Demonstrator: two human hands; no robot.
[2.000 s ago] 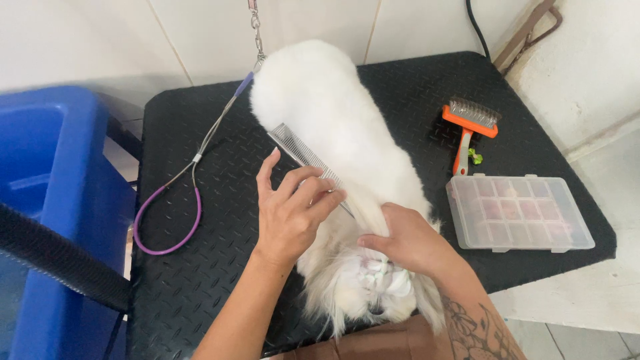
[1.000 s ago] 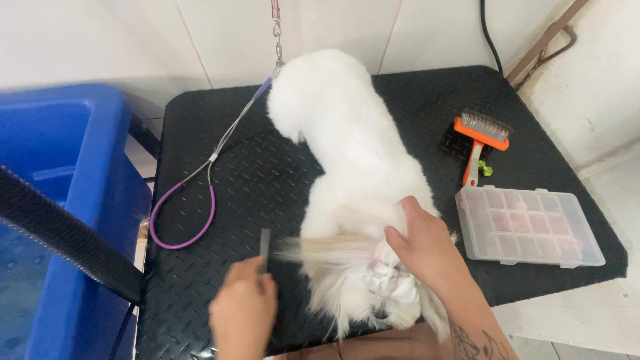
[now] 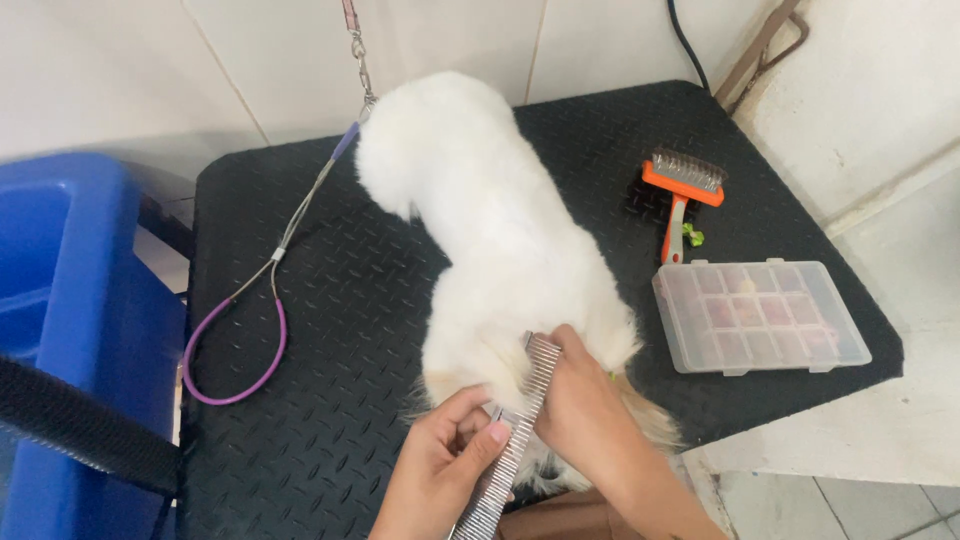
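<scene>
A white long-coated dog [image 3: 495, 217] lies or stands on the black grooming table [image 3: 322, 420], its head end nearest me. A metal grooming comb [image 3: 517, 439] slants across the fur of its head, teeth toward the right. My left hand [image 3: 457, 457] has thumb and fingers closed around the comb's shaft, beside a raised lock of pale hair. My right hand [image 3: 585, 405] rests against the head just right of the comb; its fingertips are partly hidden, so what they grip cannot be told. The dog's face is mostly hidden under hands and hair.
A grooming loop with purple sleeving [image 3: 283, 330] lies at the left, near a metal chain [image 3: 361, 67]. On the right are an orange slicker brush [image 3: 682, 184], a small green bow [image 3: 694, 235] and a clear compartment box [image 3: 761, 319]. A blue tub [image 3: 97, 300] and black post [image 3: 82, 420] stand left.
My left hand, out on the table left of the head one second ago, has come back to the dog's head with the comb. My right hand remains at the head.
</scene>
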